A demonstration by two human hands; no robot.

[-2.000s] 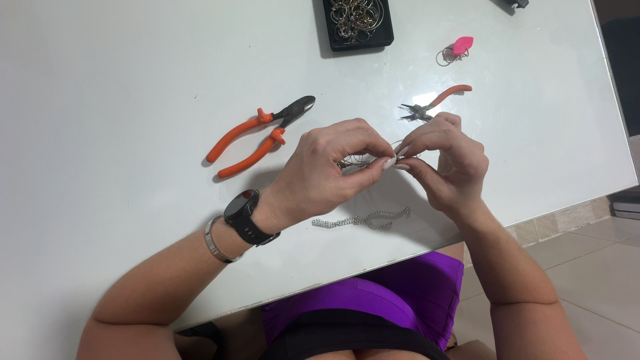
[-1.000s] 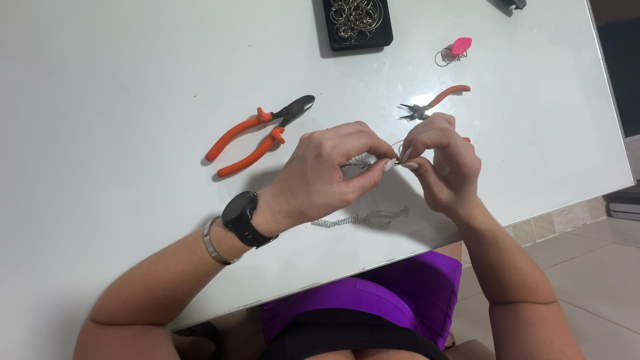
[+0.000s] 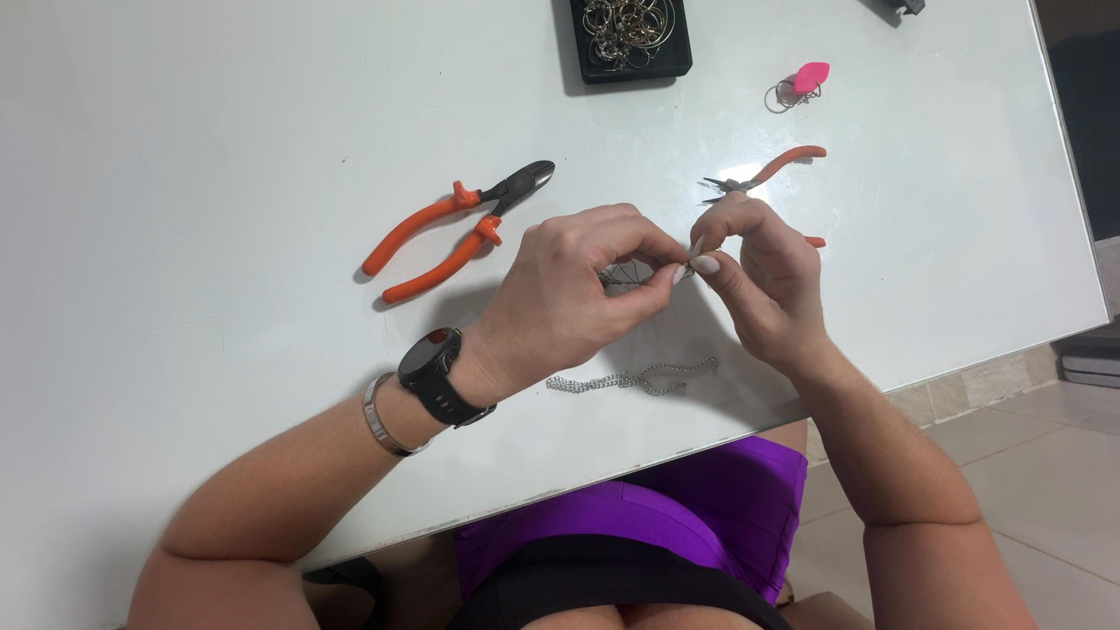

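My left hand (image 3: 586, 289) pinches a thin wire piece (image 3: 623, 276) between thumb and forefinger; part of its looped wires shows under the palm. The fingertips of my right hand (image 3: 766, 271) meet the left ones and grip the end of the same piece, mostly hidden there. A silver chain (image 3: 612, 381) lies on the table just below both hands. Small pliers with orange handles (image 3: 792, 159) rest open-jawed behind my right hand, which partly covers them. Diagonal cutters with orange handles (image 3: 420, 229) lie to the left of my left hand.
A black box (image 3: 634, 74) of metal rings and jewelry findings stands at the table's far side. Right of it lies a pink tag with a ring (image 3: 812, 77). A dark object (image 3: 908, 7) is cut off at the top edge. The glass-like white tabletop (image 3: 219, 175) ends close to my body.
Both hands stay together over the table, with only small shifts of the right fingers at the wire piece. The chain, pliers, cutters and box have not moved.
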